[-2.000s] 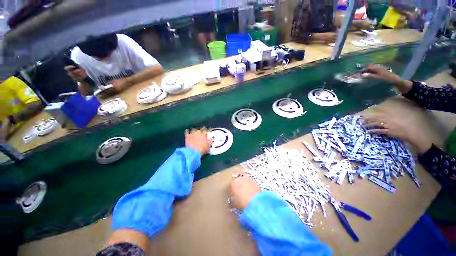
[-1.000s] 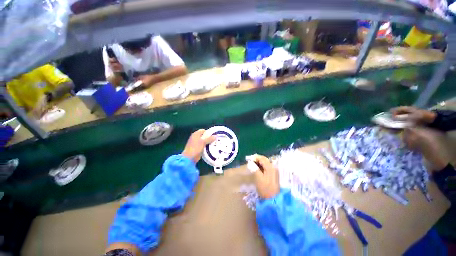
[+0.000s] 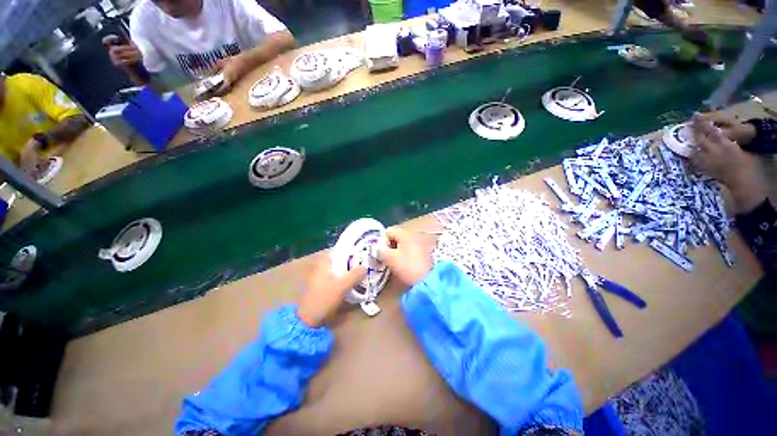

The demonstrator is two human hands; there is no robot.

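Observation:
A round white lamp housing (image 3: pixel 348 249) with a dark ring inside and a small white tab at its lower edge is held tilted above the front edge of the belt. My left hand (image 3: pixel 330 289) grips its lower left side, thumb over the face. My right hand (image 3: pixel 407 255) is at its right side, fingertips pressed on the inside near the centre. The fingers hide any small part between them. A loose heap of thin white pieces (image 3: pixel 503 247) lies right of my right hand. Pliers with blue handles (image 3: pixel 607 298) lie open beside the heap.
The green conveyor belt (image 3: pixel 375 162) carries several white discs. A heap of blue-and-white strips (image 3: pixel 639 192) lies farther right, by another person's hands (image 3: pixel 724 157). A blue bin (image 3: pixel 711 383) is below the bench. A person in white (image 3: pixel 204 43) sits opposite.
The housing, earlier picked from the belt by my left hand, is now lower and nearer me. My right hand, holding a small white part one second ago, has moved left onto the housing.

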